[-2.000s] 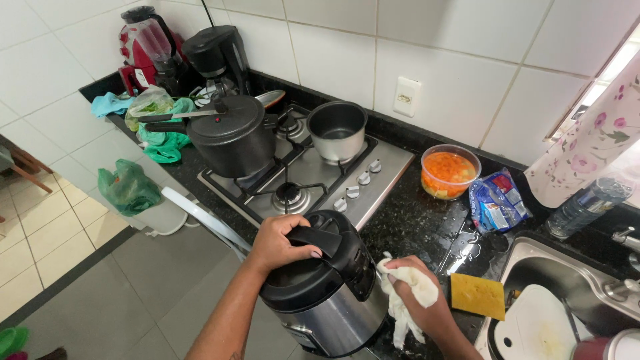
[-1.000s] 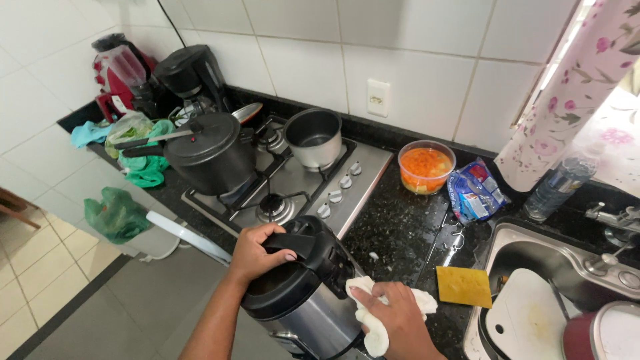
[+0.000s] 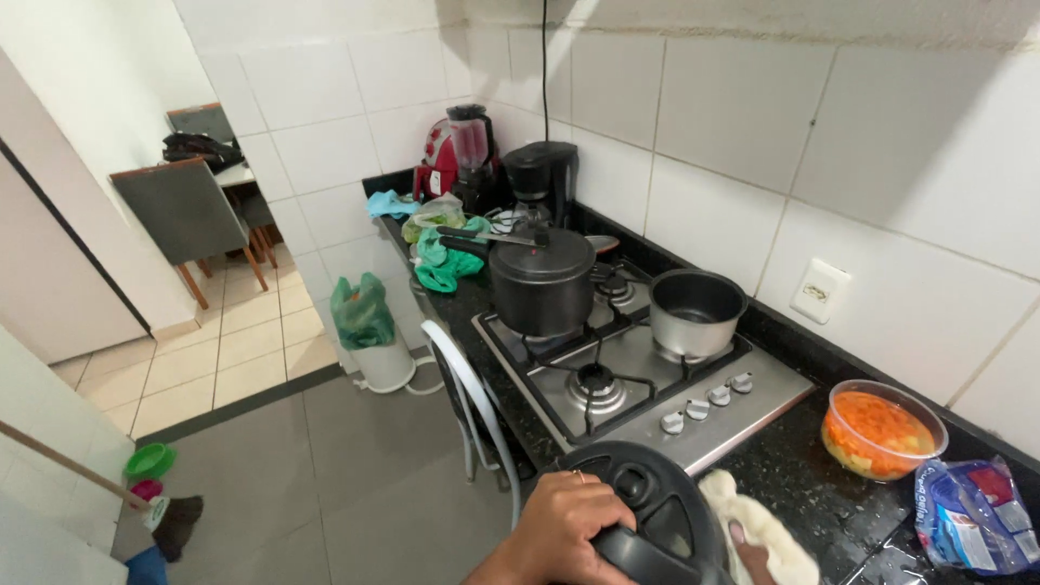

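Note:
At the bottom centre my left hand (image 3: pixel 569 524) is closed over the black handle of an electric pressure cooker's lid (image 3: pixel 650 496). Just right of the lid, my right hand (image 3: pixel 752 556) shows only in part, holding a cream cloth (image 3: pixel 764 520) against the cooker's side. The cooker's body is mostly below the frame. Behind it is a steel gas cooktop (image 3: pixel 642 406), bearing a black pressure cooker (image 3: pixel 543 284) and a small open saucepan (image 3: pixel 697 317).
A tub of cut orange and yellow vegetables (image 3: pixel 881 435) and a blue plastic packet (image 3: pixel 975 516) lie to the right. A folding chair (image 3: pixel 467 374) leans near the counter's front edge. Green bags (image 3: pixel 447 264), a coffee maker (image 3: pixel 536 175) and a blender (image 3: pixel 471 146) stand at the far end.
The view has swung left and up, so the sink and yellow sponge have left the frame. My left hand stays on the lid handle, and my right hand still has the cloth.

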